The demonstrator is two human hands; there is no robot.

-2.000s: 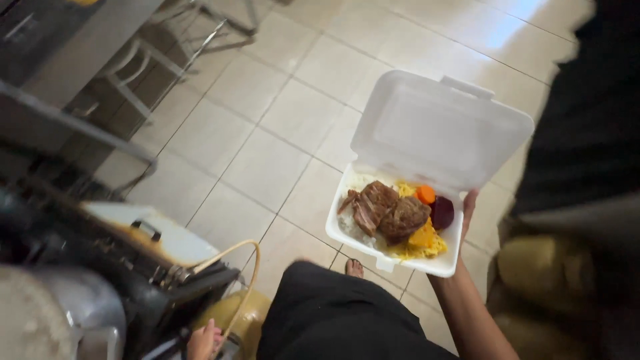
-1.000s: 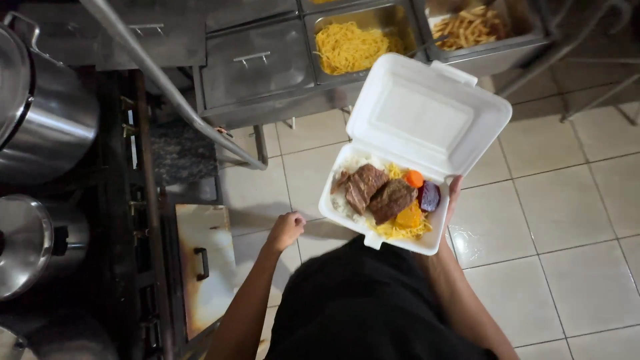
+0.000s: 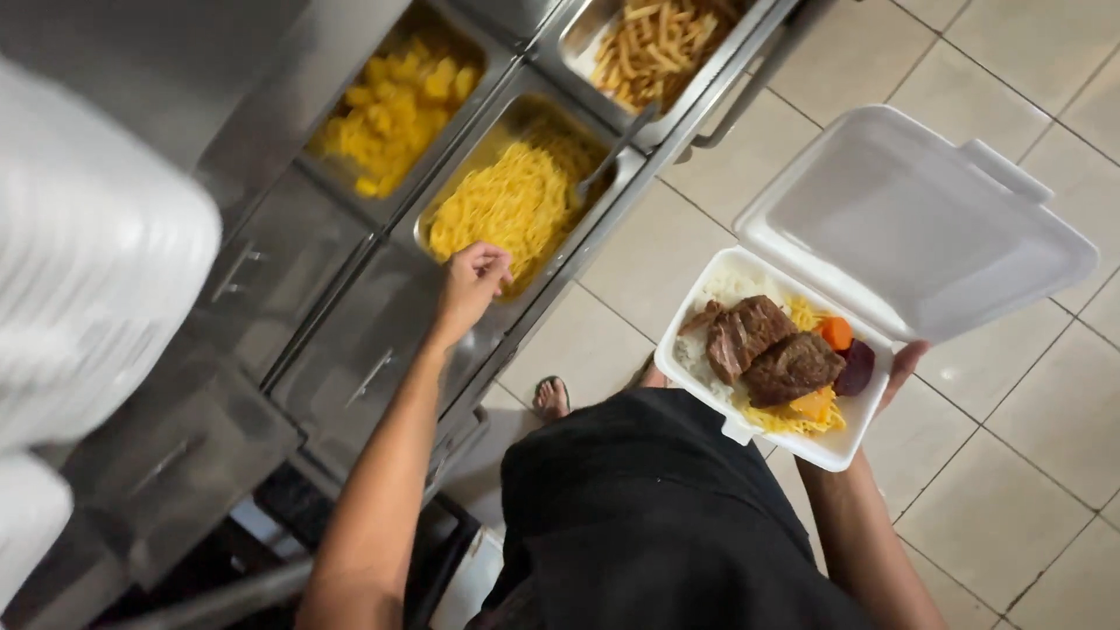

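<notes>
My right hand (image 3: 901, 372) holds an open white foam takeout box (image 3: 691, 306) from below and its far side, the lid (image 3: 919, 219) tipped back. Inside the box, pieces of cooked meat (image 3: 794, 367) lie over white rice (image 3: 739, 284) and yellow noodles (image 3: 801, 422), beside an orange carrot piece (image 3: 836, 332) and a dark red beet slice (image 3: 855, 367). My left hand (image 3: 477, 276), with fingers partly curled, is over the near edge of a metal pan of yellow noodles (image 3: 516, 206). Whether its fingertips touch the noodles cannot be told. A utensil (image 3: 617, 153) rests in that pan.
Beside the noodles are a pan of yellow chunks (image 3: 398, 114) and a pan of fries (image 3: 661, 52). Lidded pans (image 3: 359, 350) fill more of the steel counter. Stacked white foam containers (image 3: 87, 254) stand at the left. Below is a tiled floor (image 3: 989, 455).
The view has swung toward the food counter. My left hand has moved from beside the stove to over the noodle pan. My right hand still holds the open box.
</notes>
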